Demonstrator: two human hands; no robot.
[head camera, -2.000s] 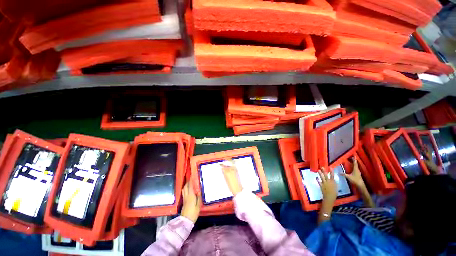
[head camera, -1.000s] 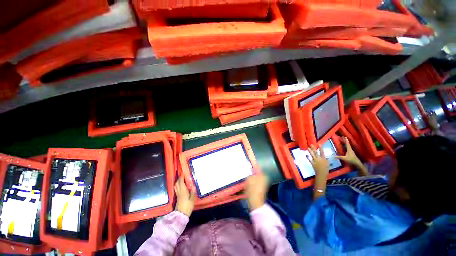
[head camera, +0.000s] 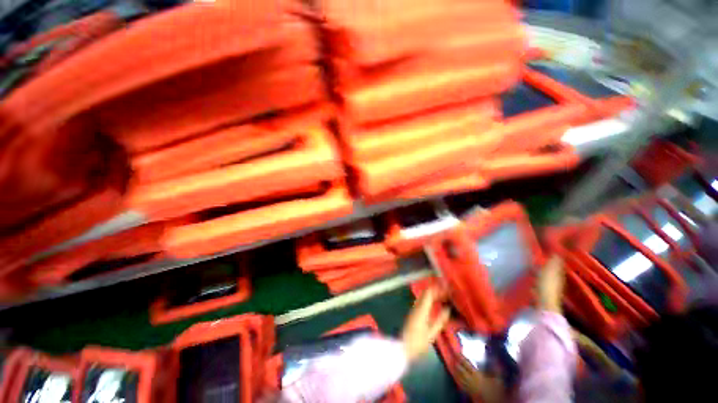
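Note:
The picture is blurred. A tablet with a grey screen stands tilted in an orange-red foam tray, with another tray close behind its left side. My left hand is at the lower left of these trays, fingers apart; contact is unclear. My right hand is at the tray's right edge; blur hides whether it grips. Another tablet in a foam tray lies on the bench, partly hidden by my left sleeve.
Foam trays are stacked on the shelf above. Open-backed tablets and a dark tablet lie at lower left. More trays stand at right. Another person's hand and dark head are at lower right.
Both my hands have left the tablet in front of me and moved right to the tilted trays. The view has shifted, so the bench sits lower and the shelf stacks fill more of it.

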